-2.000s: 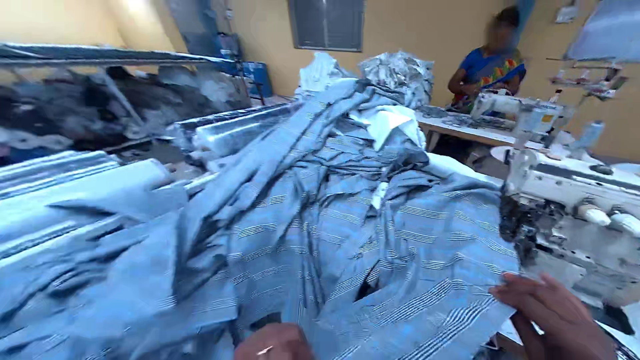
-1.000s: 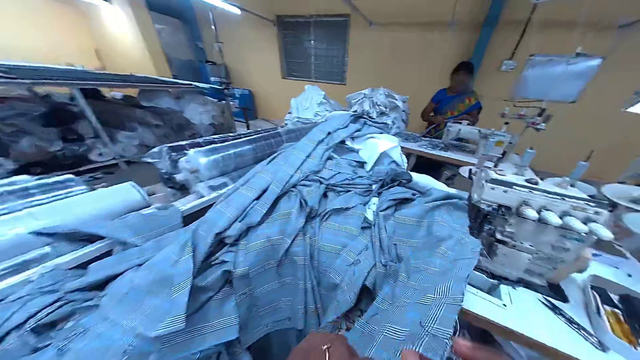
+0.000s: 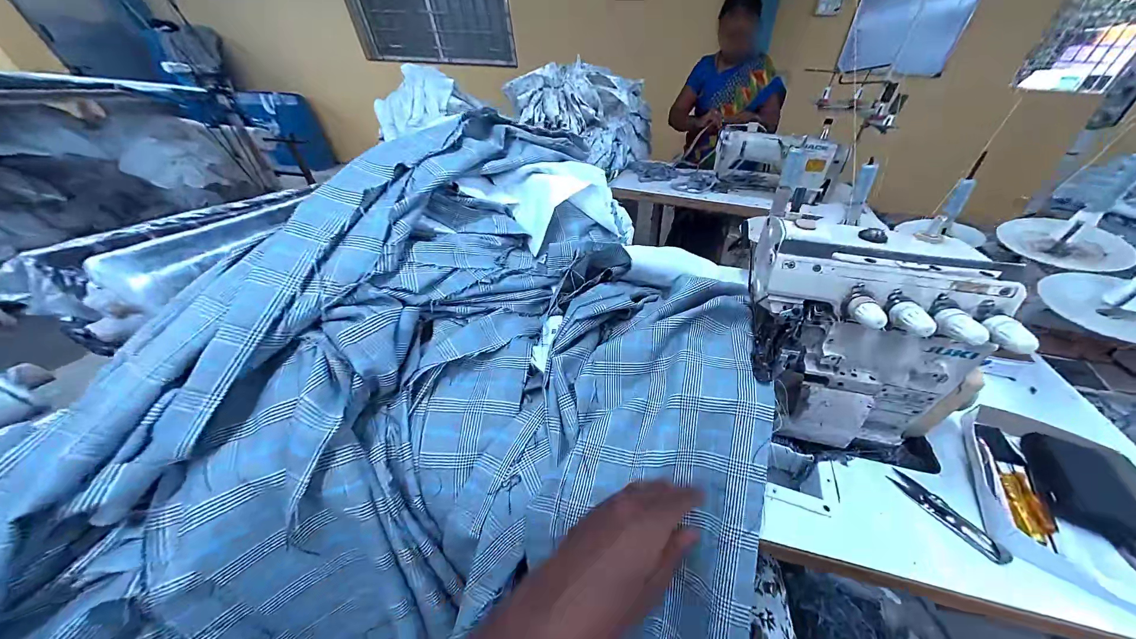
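My left hand (image 3: 612, 555), blurred, reaches from the bottom edge over the grey-blue checked fabric (image 3: 657, 399) at the right of the heap. Its thumb side faces right; whether its fingers pinch any cloth cannot be told. My right hand is out of view. The fabric lies in loose, overlapping folds, with a white piece of cloth (image 3: 568, 200) on top towards the back. Its right edge hangs beside a white Juki overlock sewing machine (image 3: 887, 328). Thread snips (image 3: 950, 515) lie on the white machine table (image 3: 852, 524).
An open box (image 3: 985, 444) with a dark item stands on the table at the right. Thread cones (image 3: 954, 200) rise behind the overlock machine. Further back a person (image 3: 728, 89) is at another sewing machine (image 3: 781, 155). Wrapped rolls (image 3: 186, 253) lie at the left.
My left hand has moved right across the fabric. My right hand, at the fabric's right edge two seconds ago, has left the view.
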